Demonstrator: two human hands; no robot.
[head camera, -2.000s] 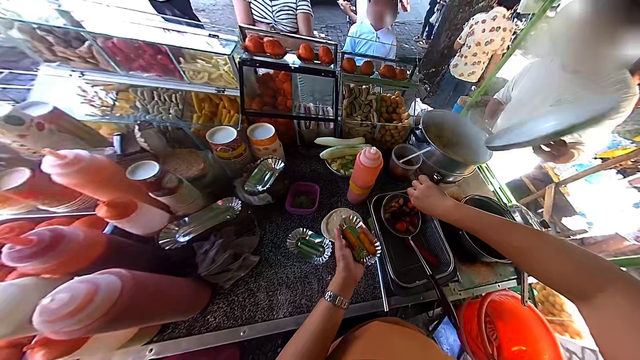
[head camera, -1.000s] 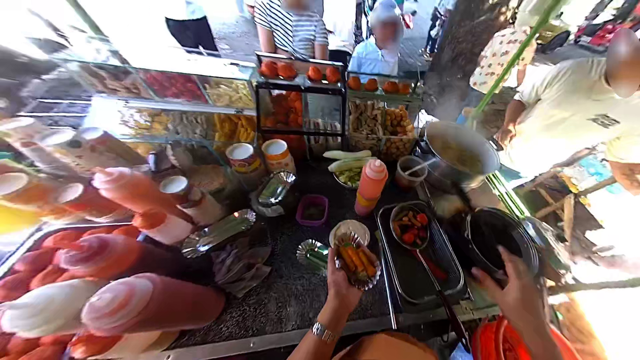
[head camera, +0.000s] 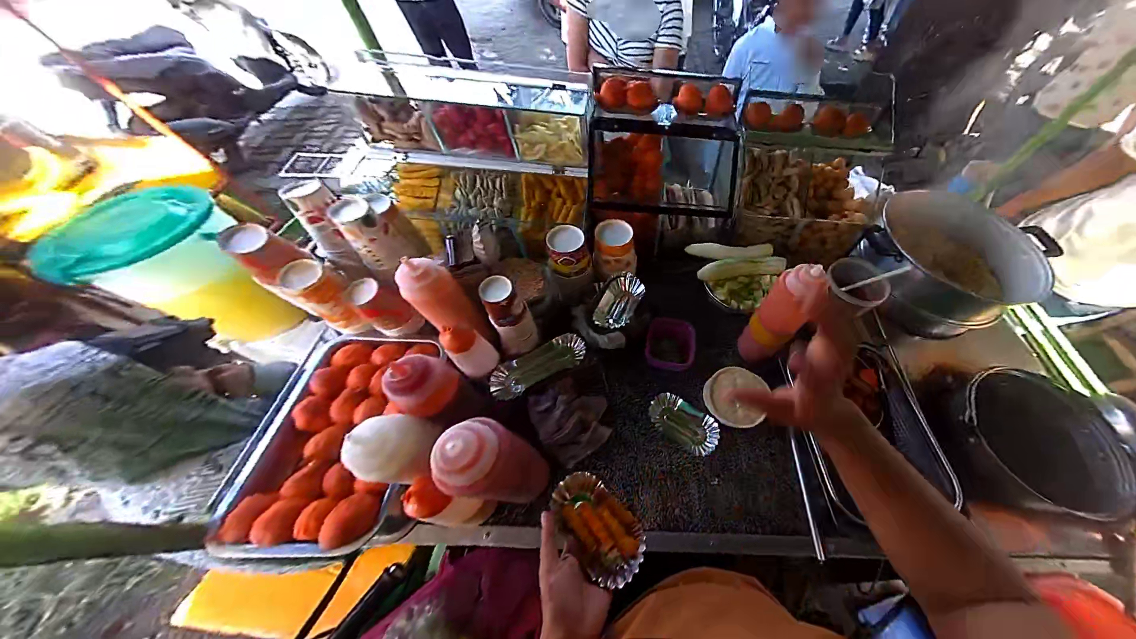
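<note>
My left hand (head camera: 572, 577), low at the counter's front edge, holds a foil tray of orange fried pieces (head camera: 599, 530). Farther right, my right hand (head camera: 812, 377) is raised with its fingers apart, slightly blurred, and no object shows in its grip. It overlaps the view of a pink squeeze bottle (head camera: 770, 315), and its fingers reach over a small bowl of pale sauce (head camera: 734, 397); contact cannot be told. Between the hands lies another foil tray (head camera: 683, 424) with green contents. Under the right forearm is a metal tray (head camera: 919, 444) holding a ladle with red-orange food, partly hidden.
Squeeze bottles (head camera: 488, 460) crowd beside a metal tray of orange balls (head camera: 333, 444). Paper cups (head camera: 306, 284) stand behind them. A steaming pot (head camera: 1021, 266) and a dark pan (head camera: 1047, 444) occupy the right side. Glass display cases (head camera: 666, 169) line the back, with people beyond.
My left hand has carried the foil tray of fried pieces left, away from the sauce bowl. My right hand has moved from beside the dark pan to near the squeeze bottle. The view has turned left.
</note>
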